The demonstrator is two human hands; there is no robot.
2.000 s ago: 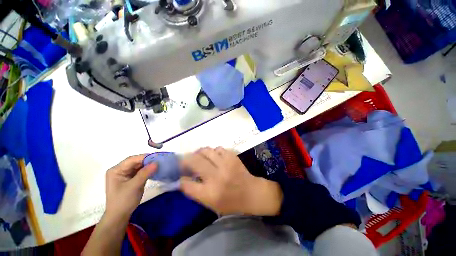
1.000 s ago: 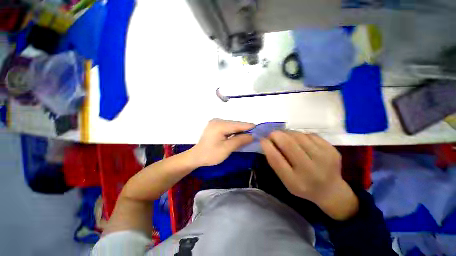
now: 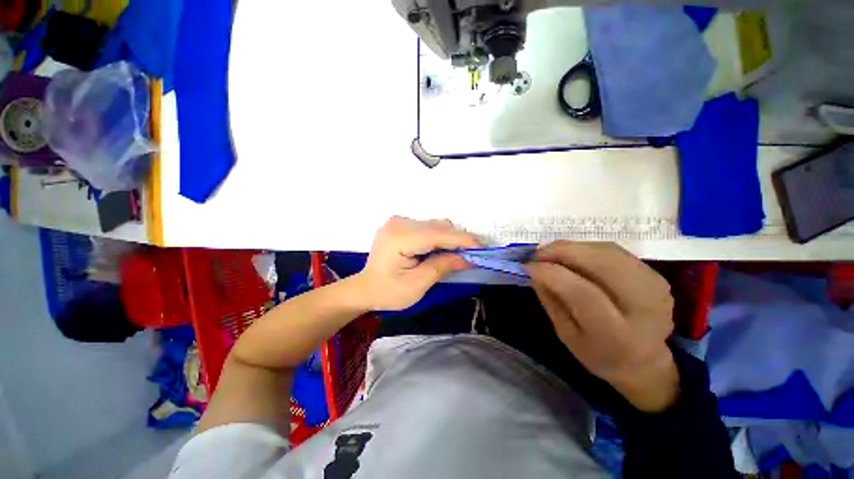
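A small pale blue fabric piece [image 3: 501, 258] with darker blue edges is stretched between my two hands at the table's front edge. It looks folded or layered, with a narrow gap between its edges. My left hand [image 3: 412, 265] pinches its left end between thumb and fingers. My right hand [image 3: 604, 313] pinches its right end. Parts of the piece are hidden by the fingers. Both hands are bare. The sewing machine's needle area [image 3: 479, 70] is above and beyond the hands, with no fabric seen under it.
Pale blue pieces [image 3: 646, 70] lie right of the needle, beside a black ring handle [image 3: 579, 91]. A bright blue piece [image 3: 719, 168] and a phone [image 3: 817, 190] lie further right. Long blue strips [image 3: 204, 103] and a clear bag [image 3: 98, 122] are left. Red baskets [image 3: 229, 295] stand below.
The view has turned and shifted, so the machine sits higher and further right. My hands now hold the piece edge-on by both ends; two seconds ago its flat face showed and my right hand was blurred.
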